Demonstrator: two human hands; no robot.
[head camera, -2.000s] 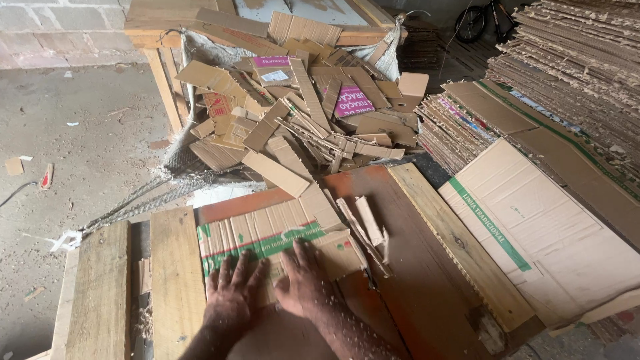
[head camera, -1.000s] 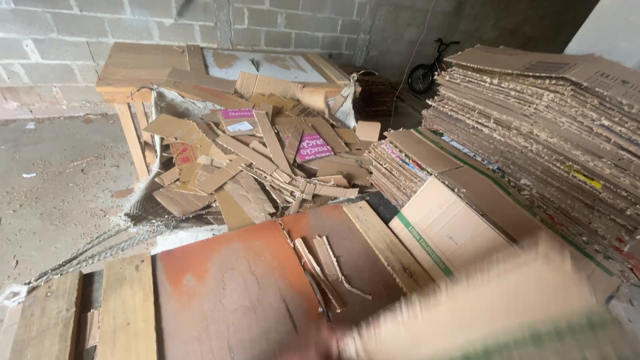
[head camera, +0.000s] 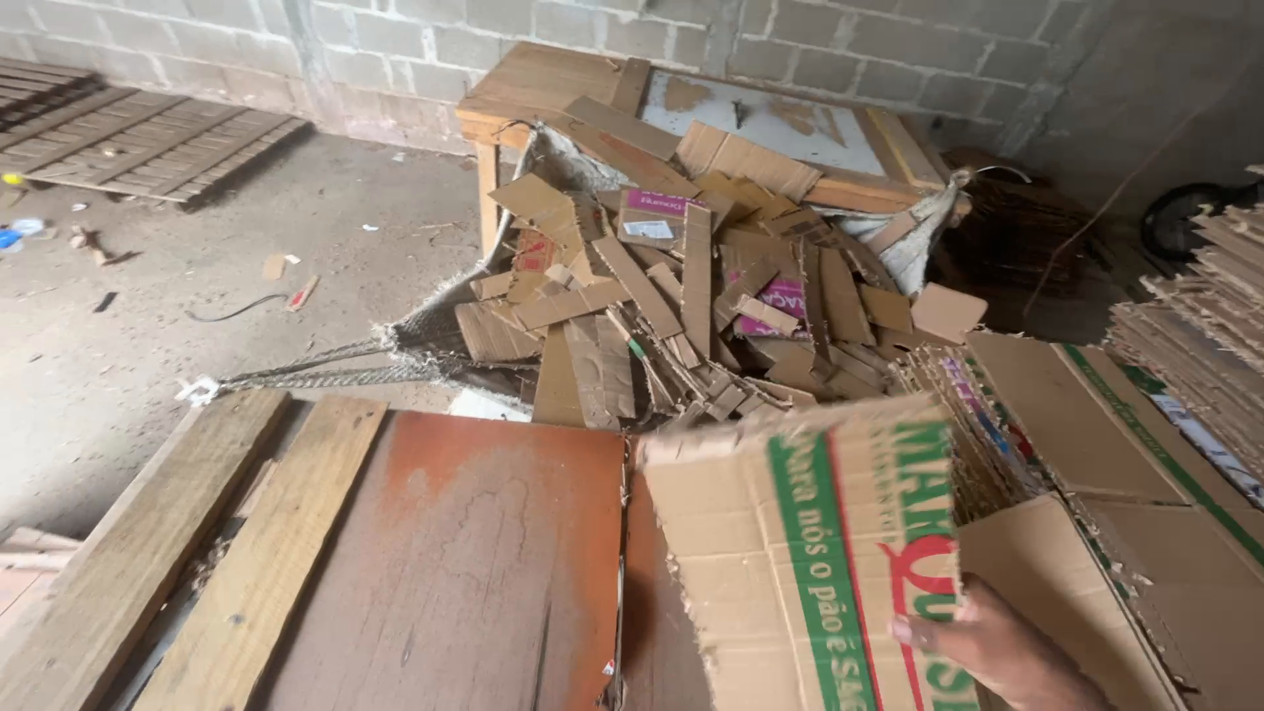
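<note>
My right hand (head camera: 987, 632) grips the right edge of a printed cardboard piece (head camera: 731, 553), thumb on its face. The piece has torn edges and green and red print, and it is raised over the right part of the wooden worktable (head camera: 464, 553). My left hand is out of view. Beyond the table's far edge, a woven sack (head camera: 434, 331) is spread open and heaped with cardboard scraps (head camera: 642, 286). A plain cardboard sheet (head camera: 1066, 583) lies behind my right hand.
Flattened cardboard (head camera: 1076, 415) is stacked at the right, beside a taller stack (head camera: 1215, 296). Two wooden planks (head camera: 267, 533) cross the table's left part. A second wooden table (head camera: 553, 84) stands behind the sack, and a pallet (head camera: 148, 143) lies on the floor at the far left.
Two seconds ago both hands lay on printed cardboard on the table. Now my right hand holds a printed piece up and my left hand is out of view. The narrow strips on the table no longer show.
</note>
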